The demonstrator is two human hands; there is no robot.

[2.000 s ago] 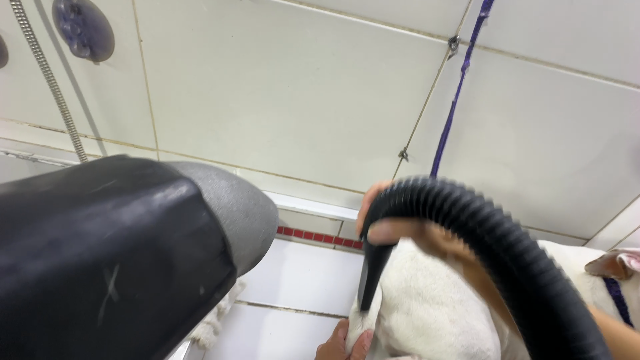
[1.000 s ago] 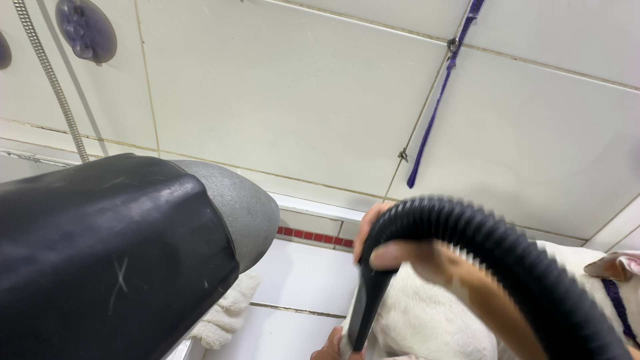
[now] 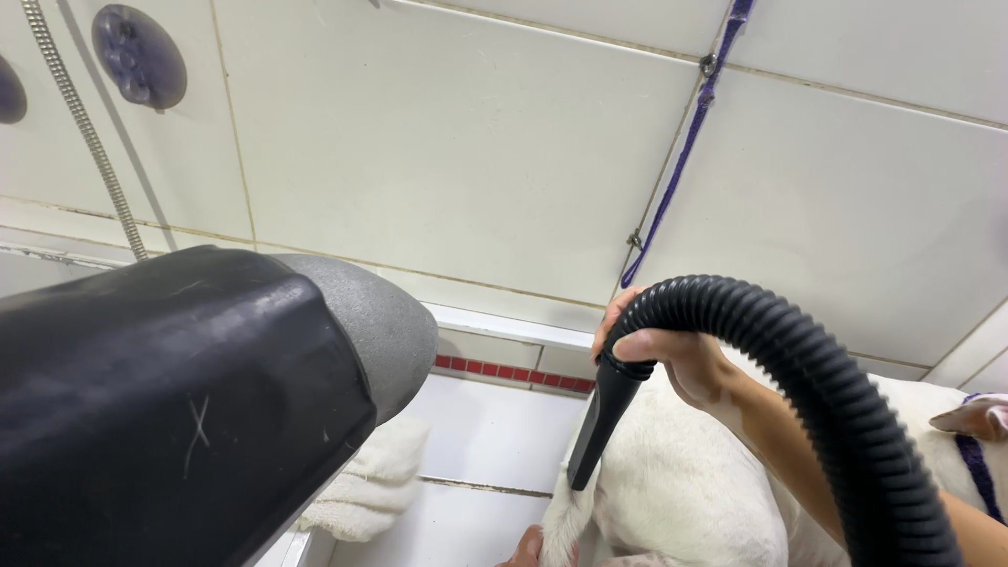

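My right hand [image 3: 669,354] is closed around the end of a black corrugated dryer hose [image 3: 819,378], at its flat narrow nozzle [image 3: 602,425]. The nozzle points down, its tip against the white fur of a dog's tail [image 3: 568,512]. At the bottom edge my left hand [image 3: 526,549], mostly cut off by the frame, holds the tail lower down. The white short-haired dog [image 3: 685,480] has its rump toward the nozzle; part of its ear [image 3: 976,417] and a purple collar [image 3: 979,472] show at the right edge.
A large black and grey dryer housing [image 3: 181,394] fills the lower left, near a folded white towel [image 3: 366,492]. A purple strap [image 3: 681,165] hangs along the tiled wall [image 3: 441,150]. At upper left are a metal shower hose [image 3: 87,130] and a purple suction-cup pad [image 3: 140,57].
The nozzle, seen edge-on and lower a second ago, now shows its side with the tip higher on the tail. The purple strap's free end has swung left.
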